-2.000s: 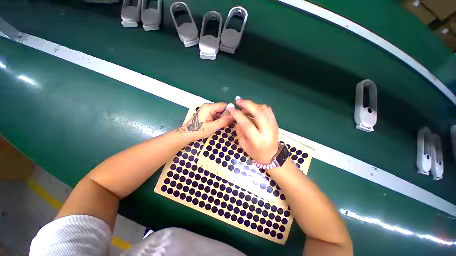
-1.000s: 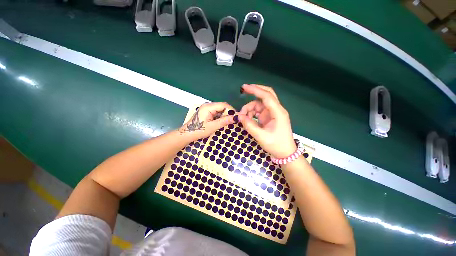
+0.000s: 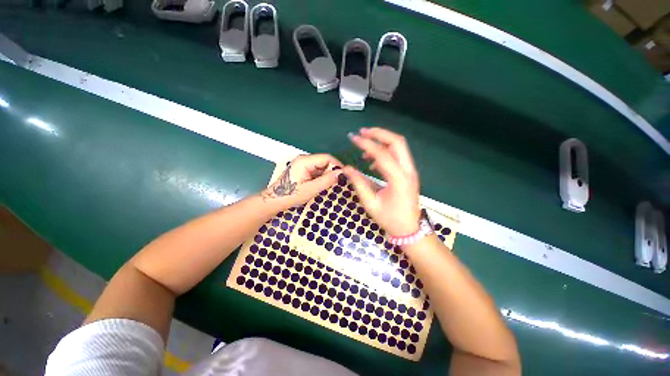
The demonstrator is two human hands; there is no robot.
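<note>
A cream sheet of black adhesive dots [image 3: 334,220] lies over a larger dotted sheet [image 3: 253,277] at the near edge of the green surface. My left hand [image 3: 305,176] pinches the far corner of the upper sheet, thumb on top. A black dot [image 3: 342,178] shows at the left thumb tip. My right hand [image 3: 388,176] is over the sheet's far right part, its thumb close to that dot and its other fingers raised and apart. The right fingertips are blurred; whether a dot sticks to them cannot be told.
Grey housings lie on the green belt beyond the white strip [image 3: 184,120]: a group of three [image 3: 355,77], a pair [image 3: 264,37], one on its side [image 3: 184,9], a single one with a dark dot [image 3: 574,176], and others at far right [image 3: 650,235]. Cartons [image 3: 639,18] are top right.
The housings have shifted right and slightly nearer. My right hand came close to the left fingertips, then its fingers spread and rose, and have since moved slightly left. My left hand has barely moved.
</note>
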